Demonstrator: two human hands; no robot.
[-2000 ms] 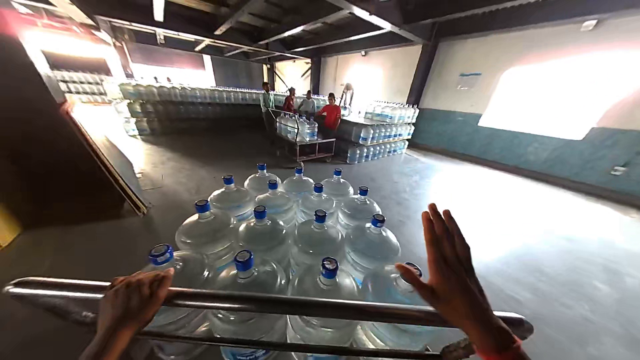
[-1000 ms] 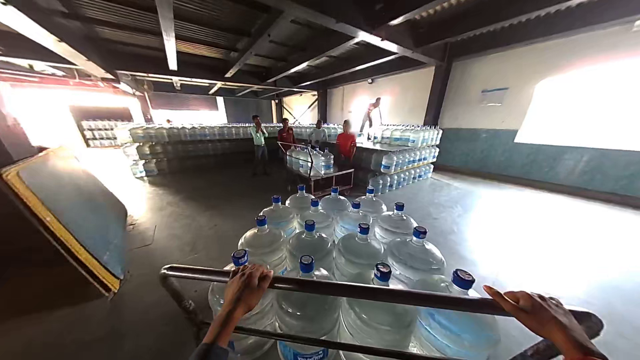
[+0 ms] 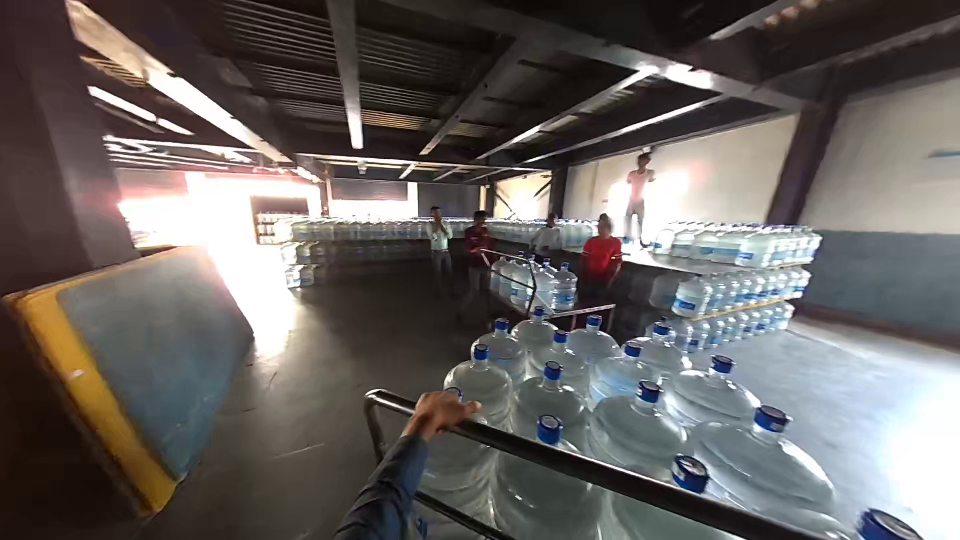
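My left hand (image 3: 441, 414) is closed over the left part of a cart's metal push bar (image 3: 570, 466), below the middle of the view. A dark blue sleeve covers that forearm. Just beyond and beneath the bar stand several large clear water bottles (image 3: 637, 431) with blue caps, upright and packed close together. One capped bottle is partly hidden behind my left hand. My right hand is out of the frame, and the bar runs out of view at the bottom right.
Ahead, a second cart (image 3: 571, 310) carries similar bottles, with several people around it. A person (image 3: 639, 196) stands higher up beside stacked bottles (image 3: 739, 247) at right. A blue-grey panel with a yellow edge (image 3: 105, 397) leans at left. Bottle rows (image 3: 375, 229) line the back.
The view has swung left. The second cart and the people look nearer. My right hand, at the bar one second ago, is out of view; my left hand stays on the bar.
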